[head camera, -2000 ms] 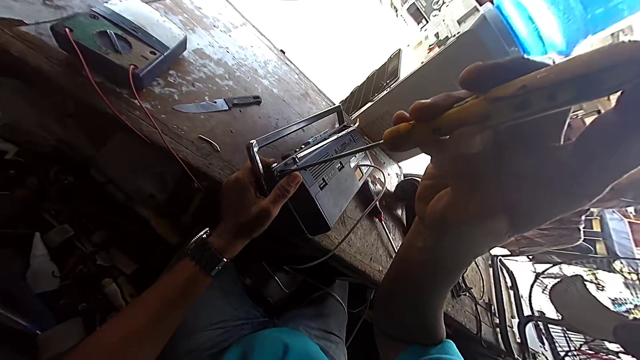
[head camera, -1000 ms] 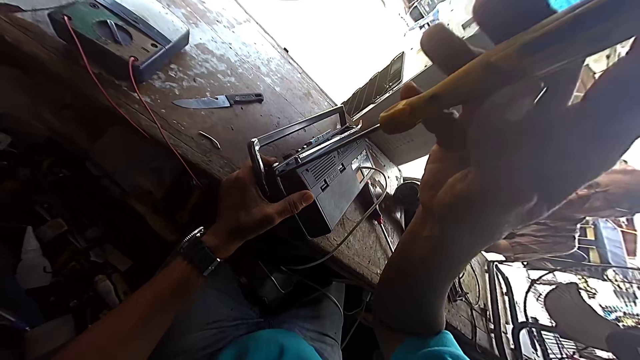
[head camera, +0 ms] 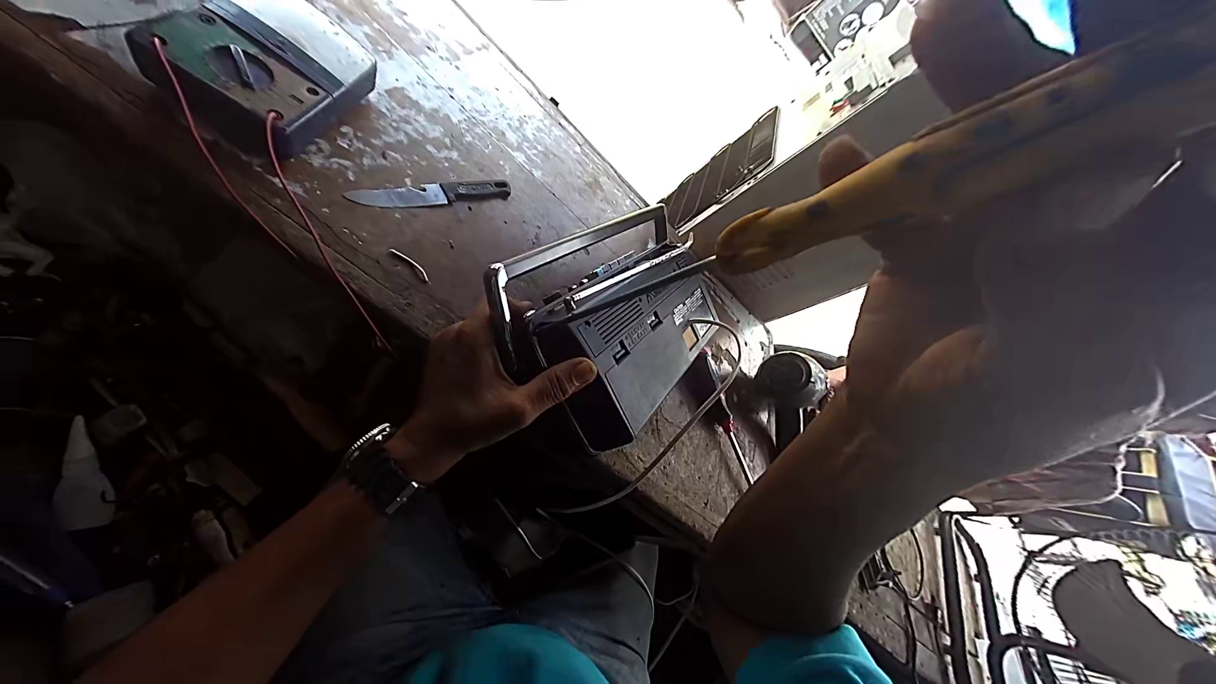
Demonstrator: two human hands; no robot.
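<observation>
A black portable radio (head camera: 627, 366) with a carrying handle (head camera: 579, 242) rests tilted near the bench edge, its back panel facing me and a pale cable coming from it. My left hand (head camera: 484, 385) grips the radio's near end, thumb on the back panel. My right hand (head camera: 1026, 294), large and close to the camera, holds a screwdriver by its yellow handle (head camera: 836, 209). The screwdriver's metal shaft (head camera: 698, 267) reaches to the radio along the top edge of its back; where the tip rests cannot be told.
On the worn wooden bench (head camera: 560, 142) lie a kitchen knife (head camera: 427, 194) and a small pale scrap (head camera: 409, 265). A multimeter (head camera: 252, 76) with red leads stands at the upper left. Beyond the radio are a dark cylindrical object (head camera: 790, 378) and a red-and-silver tool (head camera: 733, 439).
My right hand and the yellow handle appear larger and nearer the camera than two seconds ago. My left hand keeps its hold on the radio.
</observation>
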